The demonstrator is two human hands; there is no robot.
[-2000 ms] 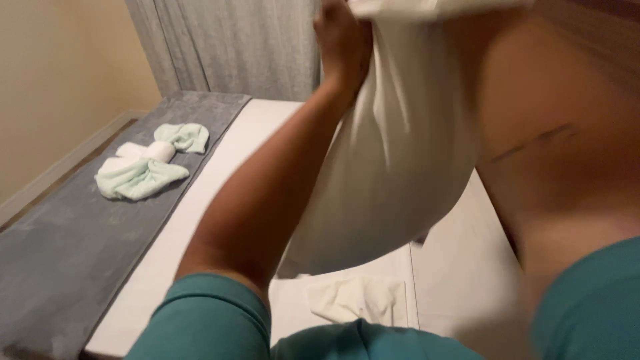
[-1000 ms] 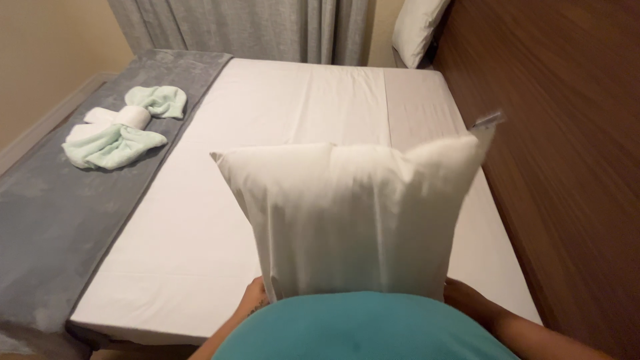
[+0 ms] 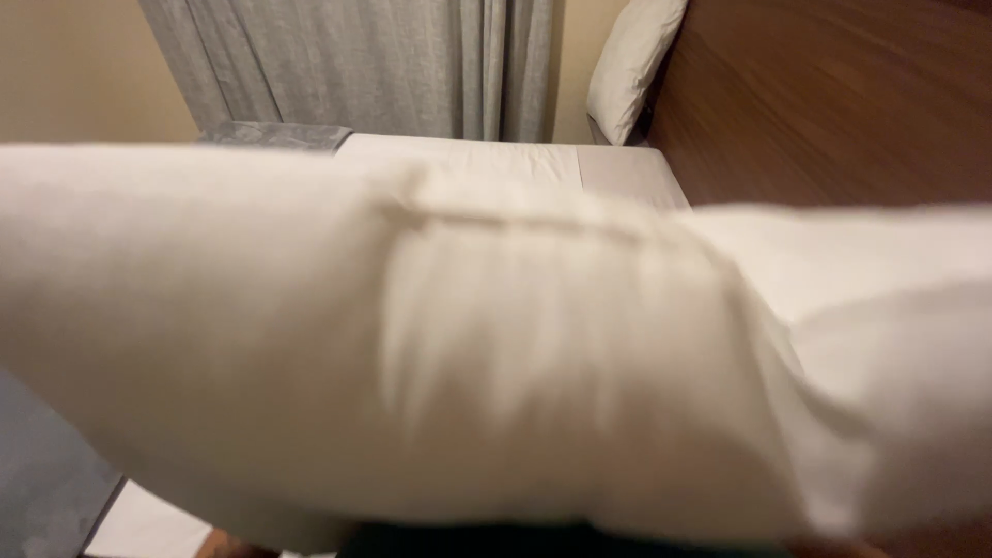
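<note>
A white pillow [image 3: 542, 349], blurred and very near the camera, fills most of the view above the bed, with a seam and folds across its middle. At the lower left edge, a small part of my left hand or forearm [image 3: 232, 545] shows below the pillow; its fingers are hidden. Some skin, probably of my right arm [image 3: 837, 546], shows dimly at the bottom right under the pillow, and the right hand itself cannot be made out. Behind the pillow the white bed sheet [image 3: 465, 155] is partly visible.
A second white pillow [image 3: 632, 66] leans against the brown wooden headboard [image 3: 821, 93] at the far corner. Grey curtains [image 3: 364, 62] hang behind the bed. A grey bed runner [image 3: 46, 457] lies at the left, its far end [image 3: 287, 136] also showing.
The pillow, lower and in front of my torso a second ago, has risen close to the camera and now covers most of the bed. The towels at the left are no longer visible.
</note>
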